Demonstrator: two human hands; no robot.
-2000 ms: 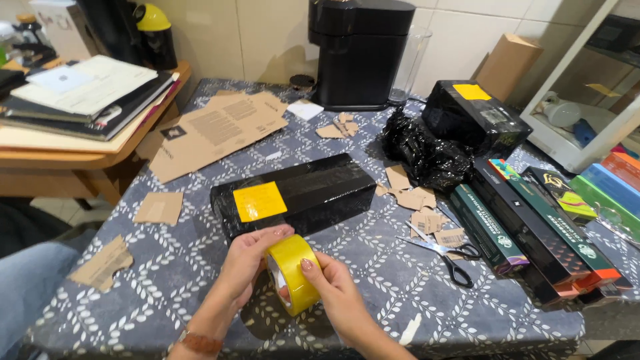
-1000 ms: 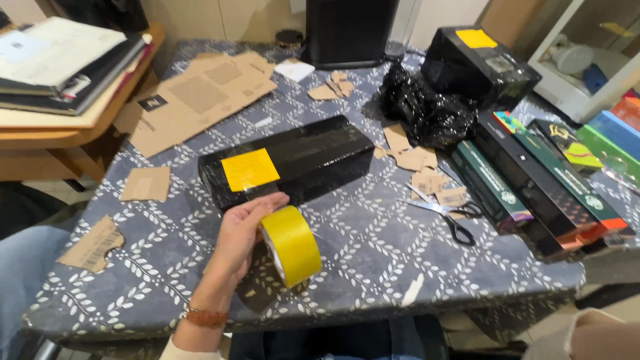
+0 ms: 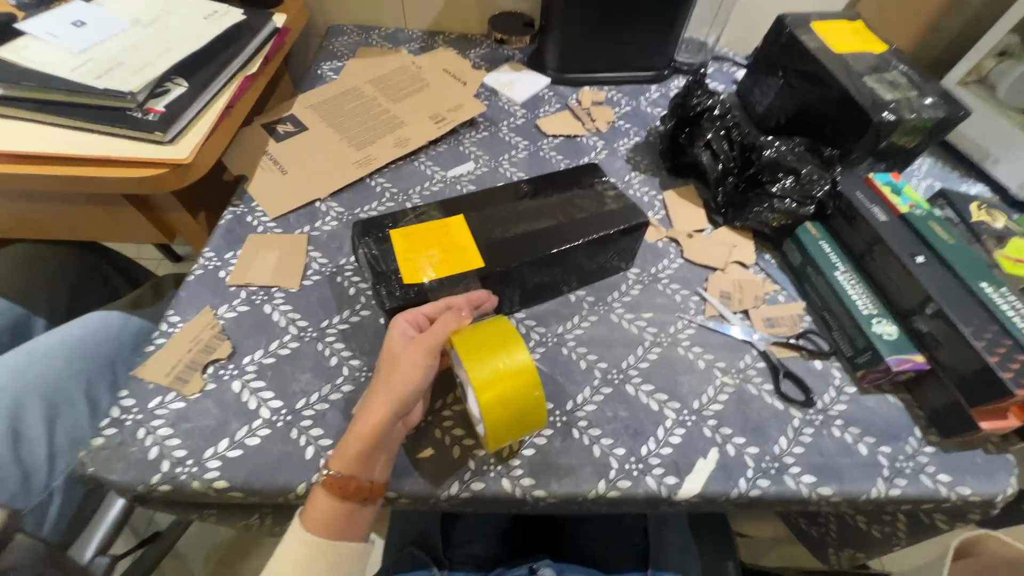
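Note:
My left hand (image 3: 418, 352) pinches the upper rim of a wide roll of yellow packing tape (image 3: 502, 382) between thumb and fingers, above the near part of the table. Just behind the fingertips lies a long box wrapped in black plastic (image 3: 552, 232), with a yellow note (image 3: 437, 249) on its left end under clear tape. My right hand is out of view; only a bit of sleeve shows at the lower right edge. Scissors with black handles (image 3: 760, 340) lie spread to the right, partly over torn cardboard pieces (image 3: 732, 286).
Crumpled black plastic (image 3: 744, 160) lies before a second black-wrapped box (image 3: 848, 88). Slim product boxes (image 3: 920, 296) line the right side. Flattened cardboard (image 3: 360, 124) is at back left, near a black appliance (image 3: 612, 36). A person's jeans-clad leg (image 3: 72, 392) is at the left.
My right hand, on the tape roll two seconds ago, has let go and left the view. My left hand still holds the roll. The view has tilted down.

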